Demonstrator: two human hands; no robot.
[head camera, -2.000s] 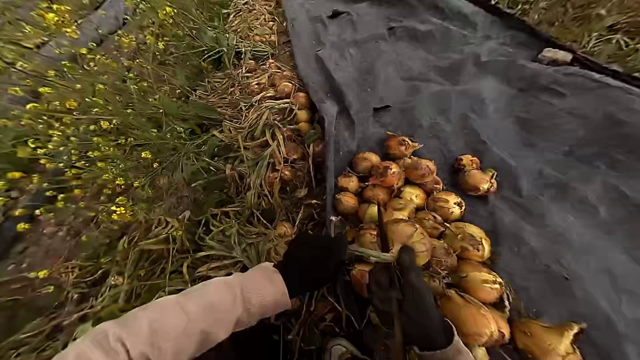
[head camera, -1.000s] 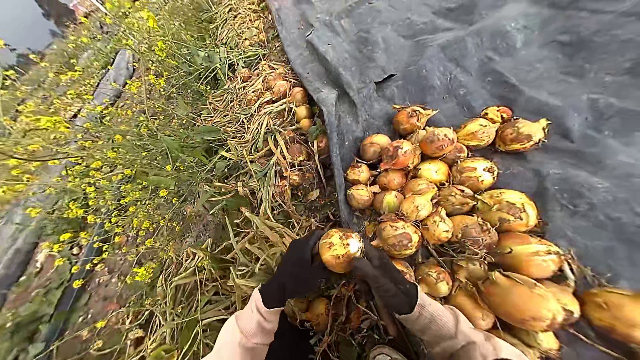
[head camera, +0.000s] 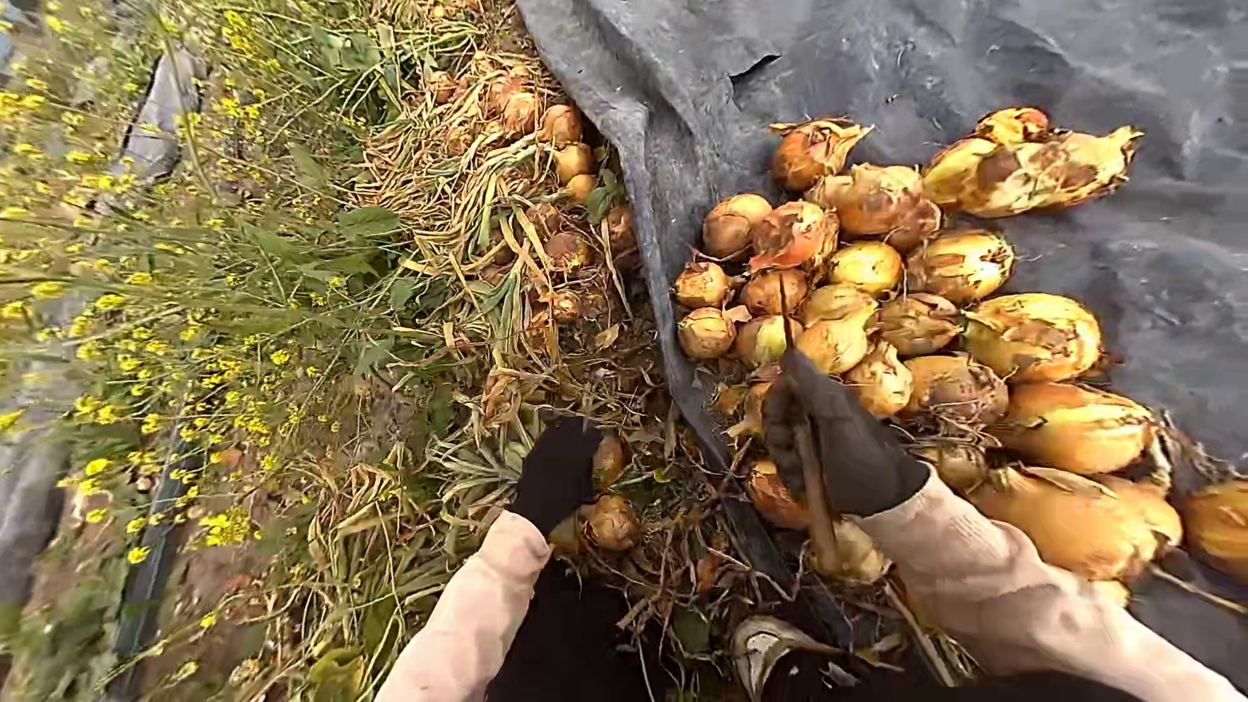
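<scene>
My left hand (head camera: 558, 470), in a black glove, reaches down among onion tops at the edge of the row. It touches or lies beside an onion (head camera: 610, 462); its fingers are largely hidden. Just below is another onion (head camera: 613, 523). My right hand (head camera: 840, 439), also gloved, is closed around the wooden handle (head camera: 812, 483) of a thin-bladed tool, whose dark narrow blade (head camera: 786, 317) points up over the heap. Many trimmed brown onions (head camera: 863, 268) lie on dark ground fabric (head camera: 1160, 322) around and beyond that hand.
Pulled onions with dry tops (head camera: 487, 185) run up the row left of the fabric's edge. Yellow-flowered weeds (head camera: 224, 361) grow thickly further left, beside a strip of dark sheeting (head camera: 156, 575). A light-coloured shoe tip (head camera: 765, 648) shows at the bottom.
The onion held between both hands a second ago is out of them. My left hand has moved down-left to the onion tops, and my right hand has moved over the heap's near edge.
</scene>
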